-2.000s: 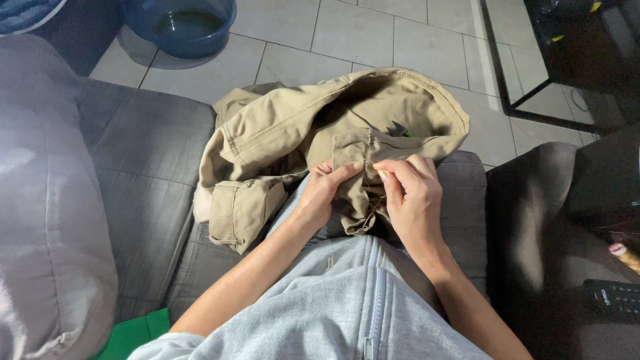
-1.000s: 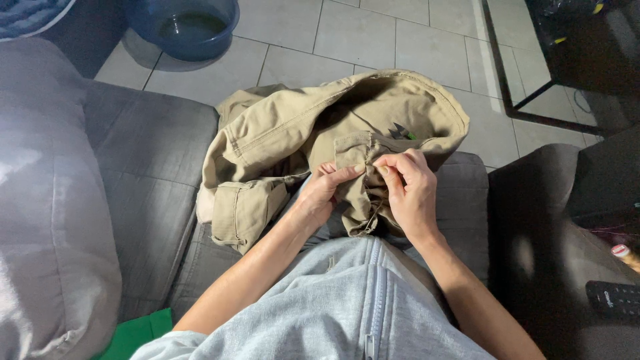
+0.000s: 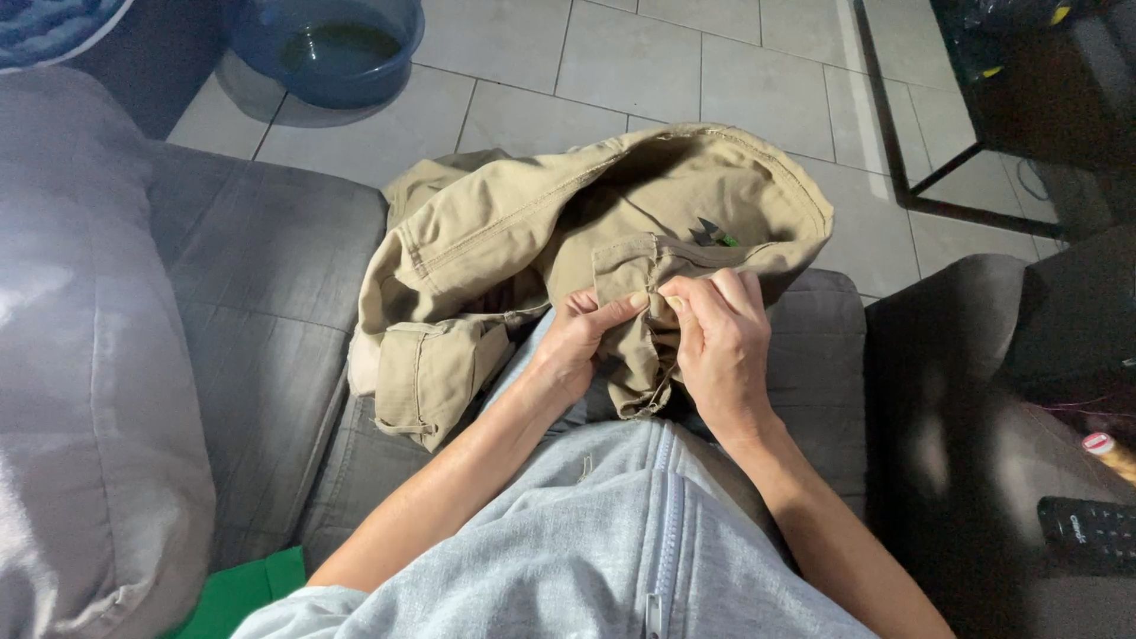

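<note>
A khaki cotton garment (image 3: 497,209) with stitched seams lies bunched across my lap and the sofa seat. My left hand (image 3: 577,342) pinches its folded fabric beside a seam, thumb on top. Right next to it, my right hand (image 3: 723,333) has thumb and forefinger closed at the same seam; whether a needle or thread is between them is too small to tell. A small dark and green thing (image 3: 713,233) shows on the fabric just above my hands. A turned-up, cuff-like part (image 3: 435,377) of the garment hangs to the left of my left forearm.
Around me is a grey sofa (image 3: 257,346) with a large grey cushion (image 3: 89,355). A blue basin (image 3: 328,53) holding liquid stands on the tiled floor. Green fabric (image 3: 244,595) lies at lower left. A remote control (image 3: 1087,532) and a thread spool (image 3: 1105,453) are at right.
</note>
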